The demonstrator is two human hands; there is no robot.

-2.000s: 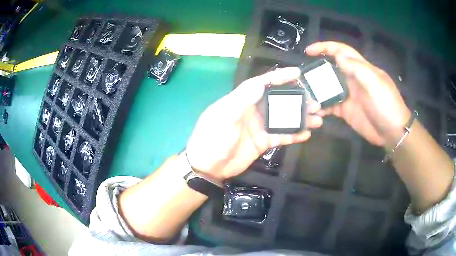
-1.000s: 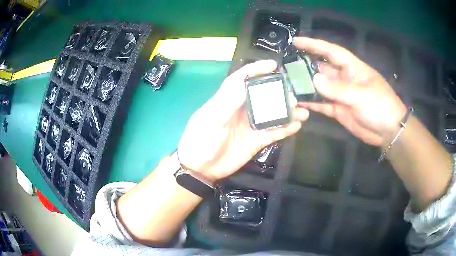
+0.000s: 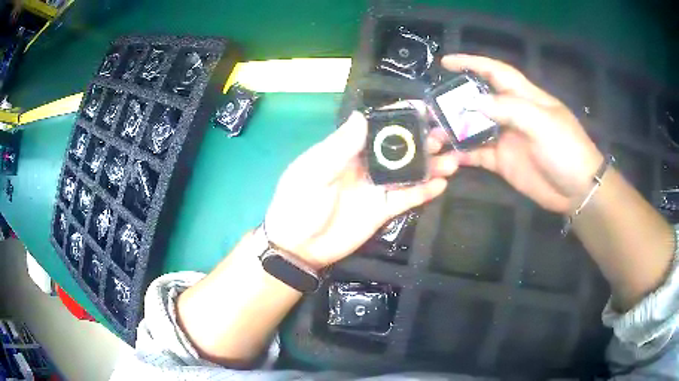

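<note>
My left hand (image 3: 331, 190) holds a smartwatch unit (image 3: 395, 146) face up; its screen shows a ring-shaped dial on black. My right hand (image 3: 532, 130) holds a second smartwatch unit (image 3: 463, 111), tilted, with a mostly white screen and a pink patch near its lower edge. My right thumb reaches over that screen. The two units are side by side, close together, above the large foam tray (image 3: 407, 298). My left fingertips lie below the units.
The large tray has wrapped units in its left column, one at the bottom (image 3: 361, 309) and one at the top (image 3: 406, 50). A tilted foam tray (image 3: 167, 186) full of wrapped units is at left. A loose unit (image 3: 237, 109) lies on the green mat (image 3: 223, 201) near yellow tape (image 3: 294, 75).
The left unit's screen has changed from white to a ring dial. The right unit's screen went from white to greenish, then to white with pink. Both hands have moved slightly left since the first frame.
</note>
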